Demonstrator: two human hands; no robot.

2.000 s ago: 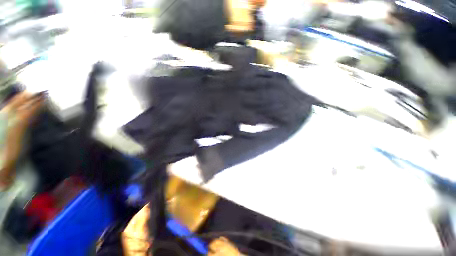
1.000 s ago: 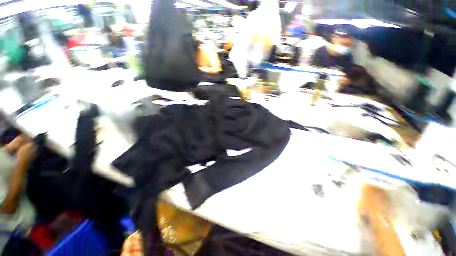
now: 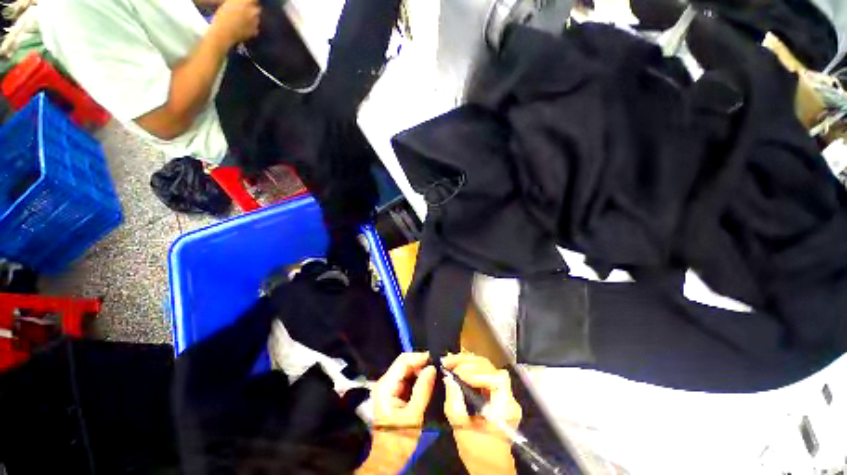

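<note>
A large black garment [image 3: 594,158] lies heaped over the white table [image 3: 650,422]. One sleeve with a smoother cuff [image 3: 554,322] lies flat on the table. Another narrow black part [image 3: 444,301] hangs over the table's near edge. My left hand [image 3: 401,397] pinches its lower end between thumb and fingers. My right hand [image 3: 483,399] is close beside it, fingertips at the same spot, and holds a thin dark tool [image 3: 471,393]. The tool's exact kind and tip are unclear.
A blue bin [image 3: 241,250] with black and white pieces stands left of my hands. A blue crate [image 3: 70,186] and red stools [image 3: 46,320] are on the speckled floor. A person in pale green [image 3: 139,65] works with black fabric at the upper left.
The view has swung down and left and is sharper. A blurred hand was over the table's right part one second ago; both hands are now together at the hanging black fabric.
</note>
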